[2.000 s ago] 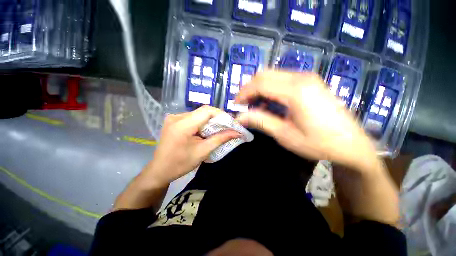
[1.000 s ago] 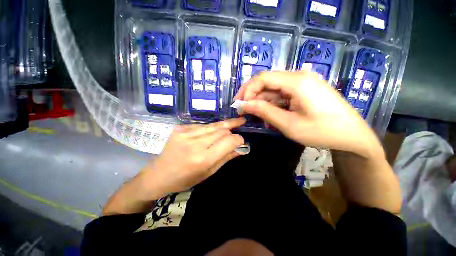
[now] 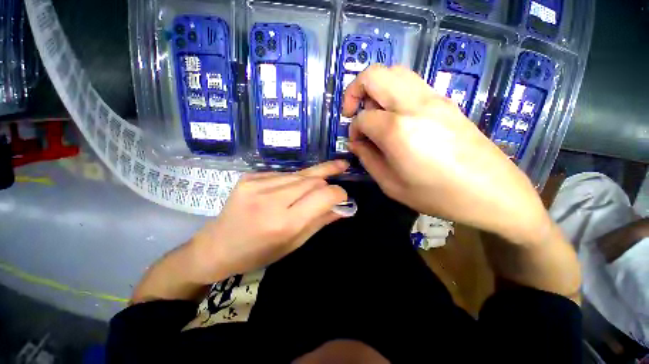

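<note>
Blue phone bodies lie open-backed in the pockets of a clear tray (image 3: 242, 92). My right hand (image 3: 420, 135) is over the middle phone body (image 3: 366, 53) of the near row, fingers curled down on its lower part. Whether a label is at those fingertips is hidden. My left hand (image 3: 274, 217) is closed on the folded end of a white printed label strip (image 3: 178, 186), its forefinger stretched to the tray's near edge. The strip curves from my left hand up to the upper left. The leftmost phone body (image 3: 206, 92) shows a white label at its bottom.
Stacked clear trays (image 3: 13, 67) stand at the far left. A red frame (image 3: 43, 142) is on the floor at left. A brown cardboard box (image 3: 462, 274) with crumpled white and blue pieces (image 3: 431, 232) is below the bench edge. A person in white clothing (image 3: 598, 220) is at right.
The tray appears nearer and further left in view. My right hand has gone from pinching a small white label above the middle phone to reaching down onto it. My left hand still holds the strip.
</note>
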